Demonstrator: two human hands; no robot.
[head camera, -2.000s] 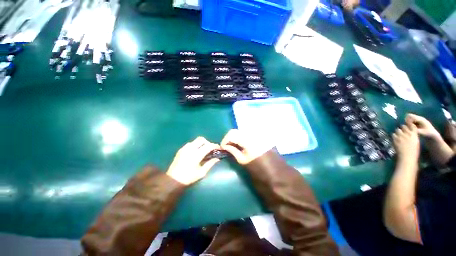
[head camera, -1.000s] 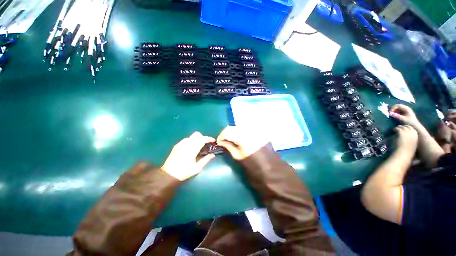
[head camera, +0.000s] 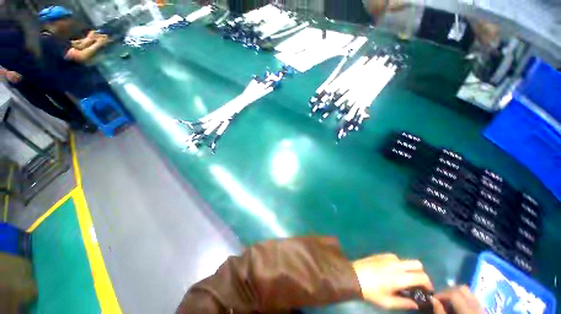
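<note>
My left hand (head camera: 389, 280) is at the bottom right of the view and holds one end of a black housing (head camera: 421, 297). My right hand (head camera: 460, 300) is at the other end of the housing, its fingertips touching it, partly cut off by the bottom edge. The blue-rimmed parts tray (head camera: 530, 279) lies just right of my right hand, with small white parts inside, cut off by the frame. Laid-out black housings (head camera: 438, 183) lie in columns behind, with rows of white dots.
Cable bundles (head camera: 369, 83) lie at the back middle, another (head camera: 238, 105) nearer the bench edge. A white paper (head camera: 314, 49) is behind them. The blue bin (head camera: 530, 132) is at right. A seated person (head camera: 61, 49) and a blue stool (head camera: 106, 113) are at far left.
The view has swung left, so the hands, tray and housings now show further right and the floor appears. The neighbour at right is out of view. The housing is still between my hands.
</note>
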